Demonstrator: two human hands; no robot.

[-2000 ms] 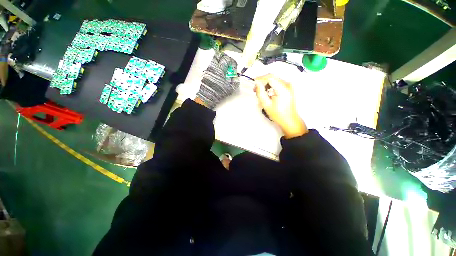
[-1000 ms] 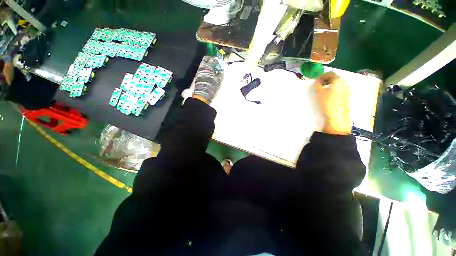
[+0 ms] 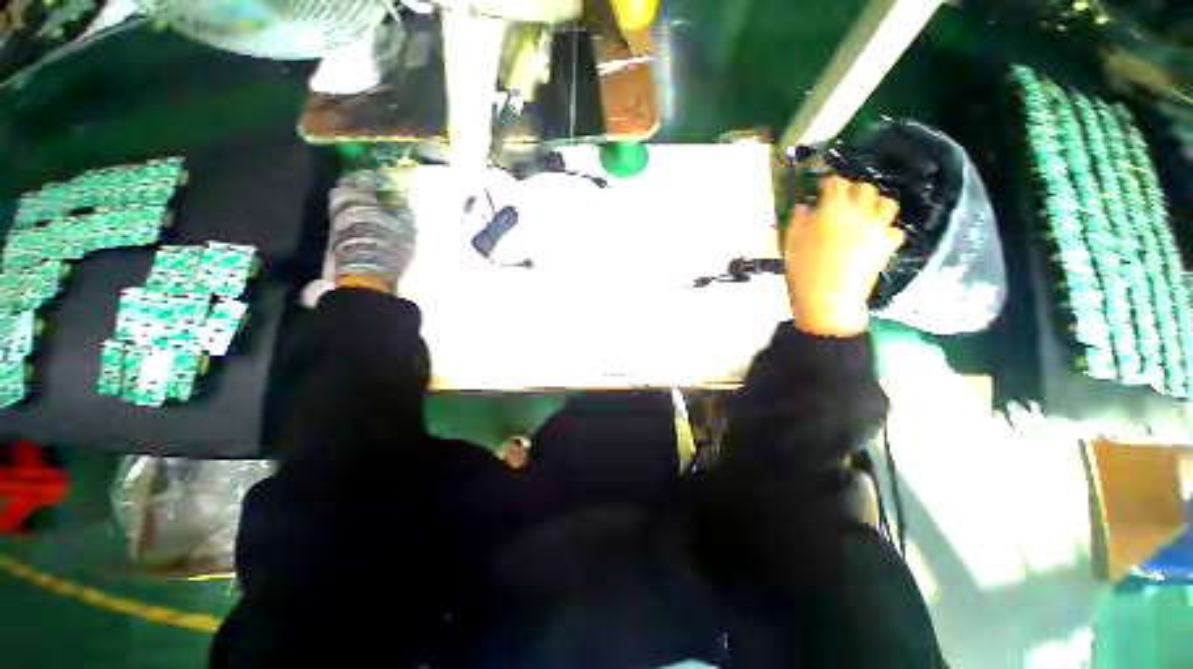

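My left hand [image 3: 372, 235], in a striped grey knit glove, rests at the back left of the white work surface [image 3: 589, 327]; I cannot tell if it holds anything. My bare right hand [image 3: 840, 248] is at the near edge of the bag of black cables [image 3: 966, 248], its fingers over the cables; whether it grips one is hidden. A black cable with a thicker moulded part [image 3: 495, 231] lies on the white surface between my hands. Another black cable [image 3: 741, 271] lies near the right edge.
Green circuit boards [image 3: 179, 314] lie on the black table at left, and rows of boards [image 3: 1112, 235] stand at far right. A pale machine arm [image 3: 472, 92] rises at the back, beside a green round item [image 3: 624, 160]. A white fan [image 3: 281, 20] is back left.
The view has swung right. My right hand has moved right from the work surface to the cable bag. The black cable with the moulded part has stayed on the surface since one second ago.
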